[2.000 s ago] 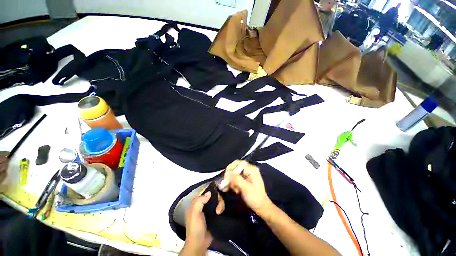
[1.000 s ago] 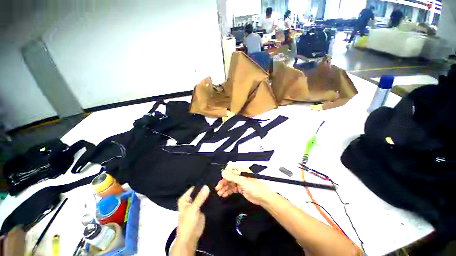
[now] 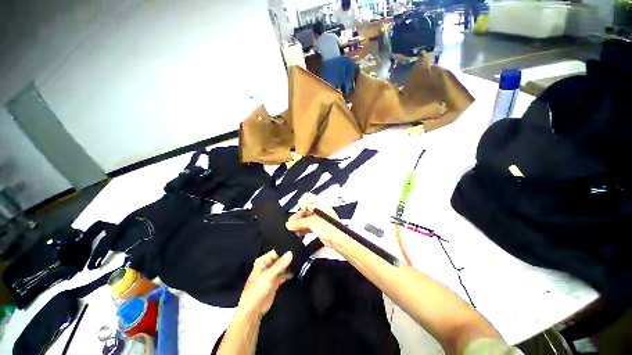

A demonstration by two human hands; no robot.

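My left hand is bare and pinches the lower part of a wide black webbing strap between thumb and fingers. My right hand is at the strap's right edge, fingers bent, with a narrow black strip running from it back over my forearm. A black bag lies below both hands at the table's front. Another black bag with several fanned straps lies behind and to the left.
Brown panels stand at the back. A green tool with an orange cord and a small grey piece lie right of my hands. A blue-capped bottle stands by the black pile. A blue tray holds containers at left.
The view has tilted up and shifted. My hands have moved from inside the near bag's opening to a wide strap above it. The narrow strip now slants over my right forearm.
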